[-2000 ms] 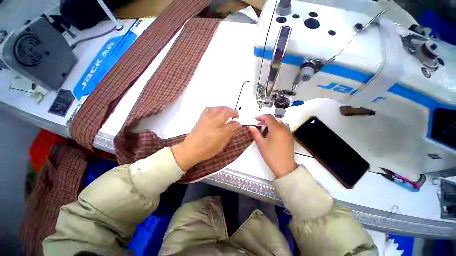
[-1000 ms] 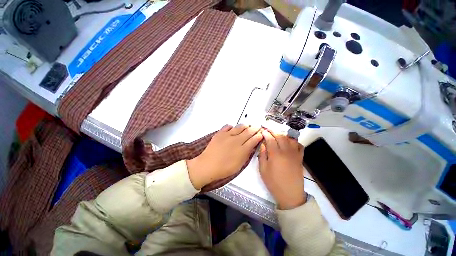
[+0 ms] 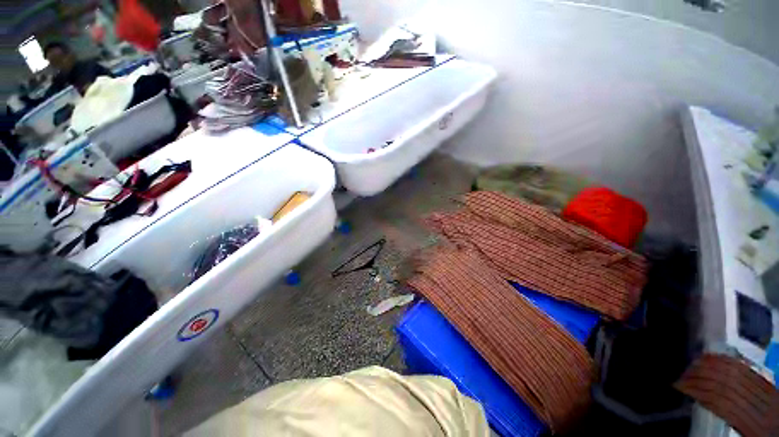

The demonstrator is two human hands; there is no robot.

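Neither of my hands is in the picture; only a beige sleeve shows at the bottom edge. Reddish-brown checked fabric strips lie draped over a blue bin on the floor, right of centre. Another checked strip hangs over the edge of the white machine table at the far right. A bright red bundle sits behind the strips. The view is somewhat blurred.
Two white wheeled tubs stand on the grey floor at left and centre, one holding a dark bundle. White tables behind them carry dark straps and piled fabric. A person is at the far upper left. A pale scrap lies on the floor.
The view has swung left, away from the sewing machine to the floor and bins. Both hands, the phone and the machine head have left the picture.
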